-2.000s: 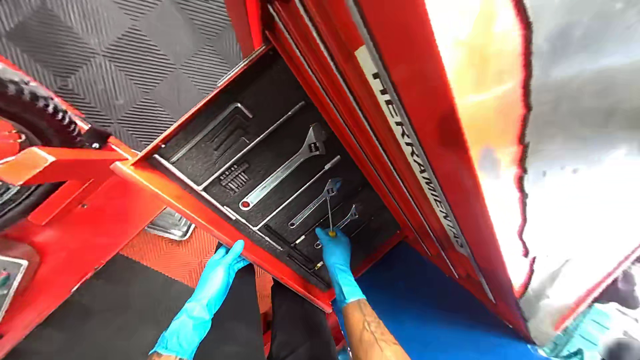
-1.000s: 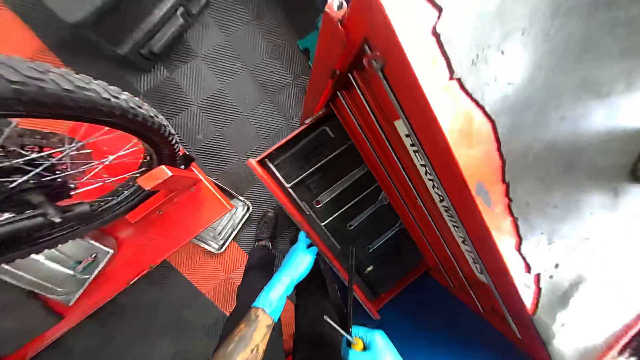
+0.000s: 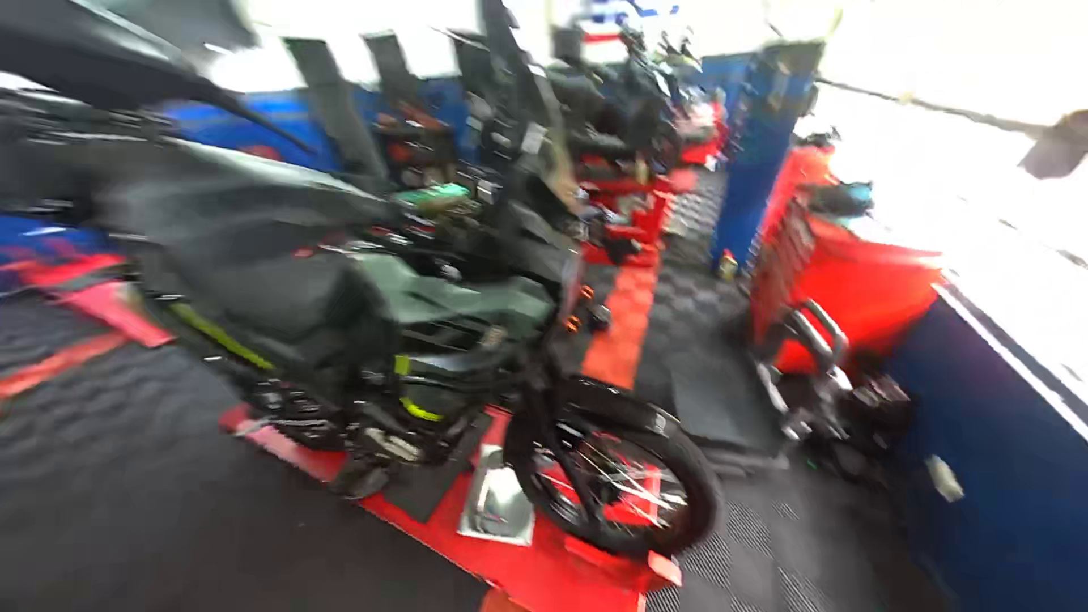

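Neither my left hand nor my right hand shows in the head view now, so what they hold is hidden. A dark motorcycle with grey-green side panels (image 3: pixel 459 297) stands at the centre, blurred by motion. Its spoked front wheel (image 3: pixel 616 476) rests over a red lift platform (image 3: pixel 510 565). A metal tray (image 3: pixel 500 501) lies on that platform, left of the front wheel, with a small item in it that is too blurred to name.
Black floor tiles (image 3: pixel 187 510) spread at the left. A blue wall (image 3: pixel 994 442) runs along the right, near a red cabinet or cover (image 3: pixel 867 280) and a metal frame (image 3: pixel 816 365). Further back are more motorcycles (image 3: pixel 629 102) and a blue pillar (image 3: pixel 756 144).
The view has swung away from the open tool drawer to the motorcycle. Both gloved hands, the right one with a yellow-handled screwdriver a second ago, have left the view.
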